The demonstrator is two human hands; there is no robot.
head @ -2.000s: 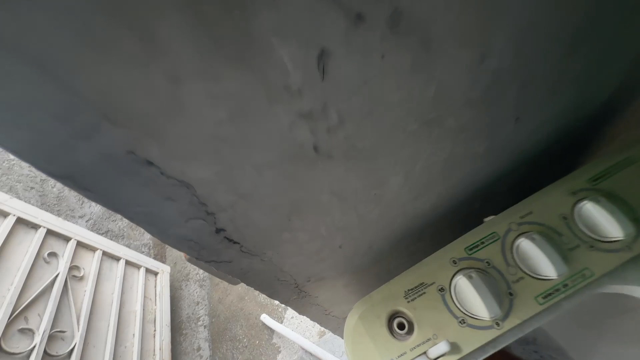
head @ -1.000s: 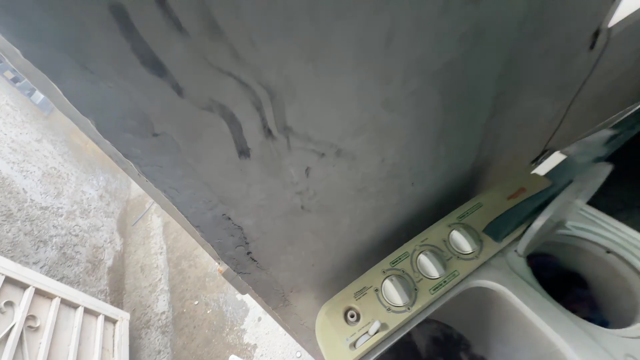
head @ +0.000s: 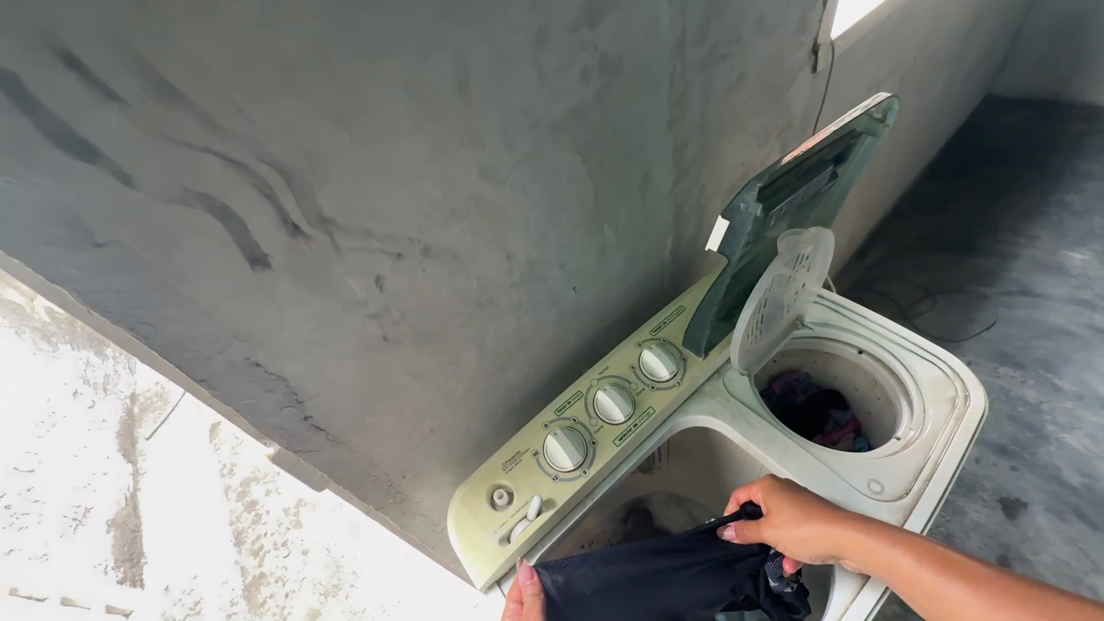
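A dark garment is stretched between my two hands above the wash tub of a twin-tub washing machine. My right hand grips its upper right part, with a bunched end poking out between thumb and fingers. At the bottom edge of the view, my left hand pinches the garment's left corner; most of that hand is out of frame. The spin tub on the right holds dark, pink and blue clothes. Its perforated inner lid and dark green outer lid are both raised.
The control panel, with three white knobs, runs along the machine's back, beside a grey plastered wall. Dark concrete floor with a thin cable lies to the right. Brightly lit rough ground is at lower left.
Both hands and the dark garment have come into view over the wash tub. The view has shifted right, bringing in the whole spin tub and its raised lids; the white metal gate has left the frame.
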